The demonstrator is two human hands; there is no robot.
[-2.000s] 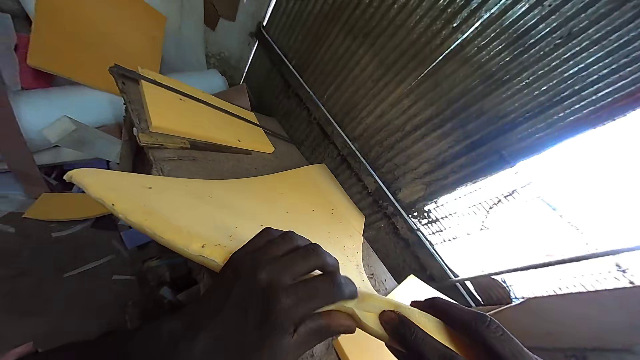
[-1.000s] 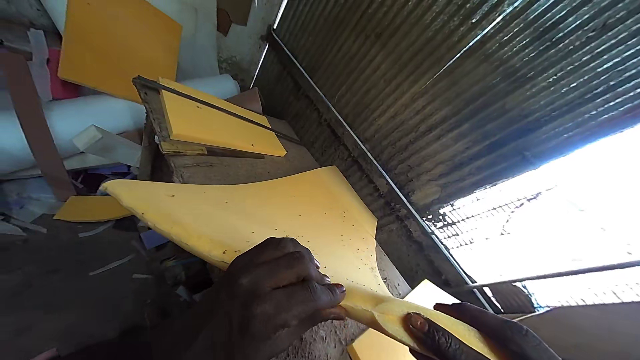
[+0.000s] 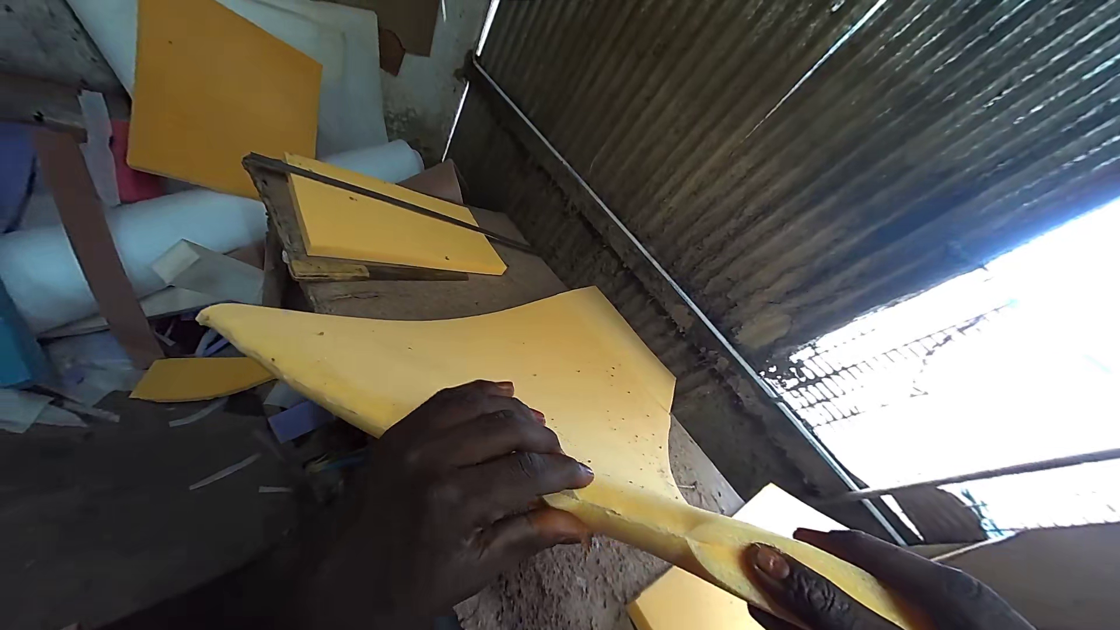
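A large yellow sheet (image 3: pixel 490 359), apparently foam, lies over a worn wooden bench (image 3: pixel 394 302), with a curved upper edge and small dark specks. Its near edge is folded or rolled into a narrow strip. My left hand (image 3: pixel 490 481) closes on that edge at the lower middle, fingertips on top of the sheet. My right hand (image 3: pixel 857 577) grips the narrow end at lower right, with the thumb along its top. Part of the right hand is cut off by the frame.
Farther back on the bench, a dark thin strip (image 3: pixel 394 206) crosses another yellow piece (image 3: pixel 385 227). An upright yellow sheet (image 3: pixel 223 96), white rolls (image 3: pixel 184 236) and scraps are at left. A corrugated metal wall (image 3: pixel 700 157) rises at right, beside a bright opening.
Both hands stay on the folded yellow edge, with the left fingers shifting slightly along it. The view has moved a little.
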